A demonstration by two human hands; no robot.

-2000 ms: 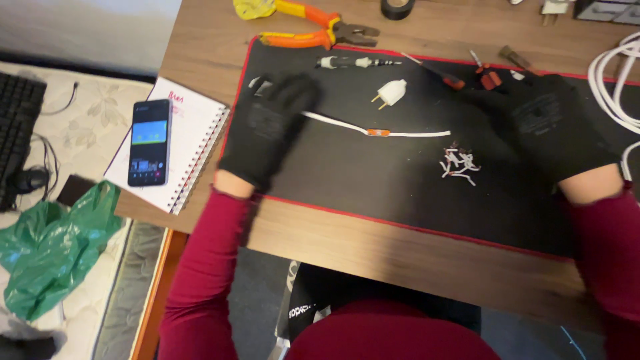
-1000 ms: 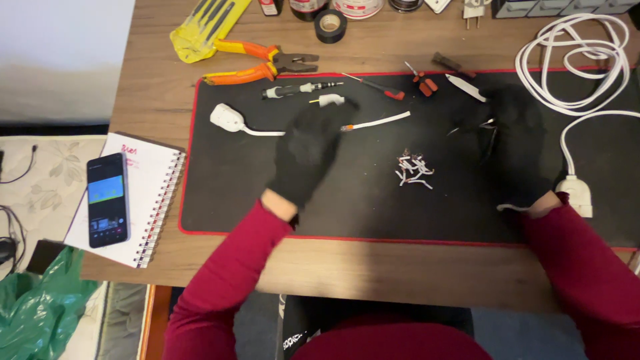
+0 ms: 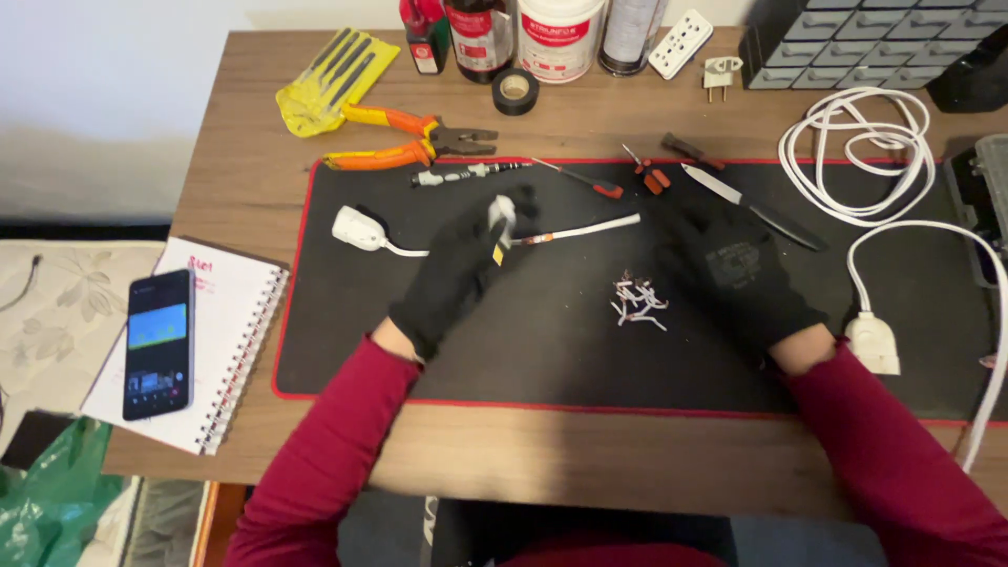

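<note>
My left hand, in a black glove, is shut on a white plug; a yellow-gold pin shows below its fingers. Under and beside that hand lies a short white cable with an orange-copper patch, and a white socket connector sits to its left on a white cord. My right hand, also in a black glove, is over the mat just below a knife; its fingers are blurred, and whether it holds anything cannot be told. Between the hands is a small pile of wire scraps.
Combination pliers, a precision screwdriver, a red-handled screwdriver and black tape lie behind. A coiled white cord and a second socket connector are at right. A phone rests on a notebook at left.
The plug, lying on the mat two seconds ago, is now in my left hand. My right hand has come off the dark tool it seemed to handle, and the knife lies above it. The view has shifted.
</note>
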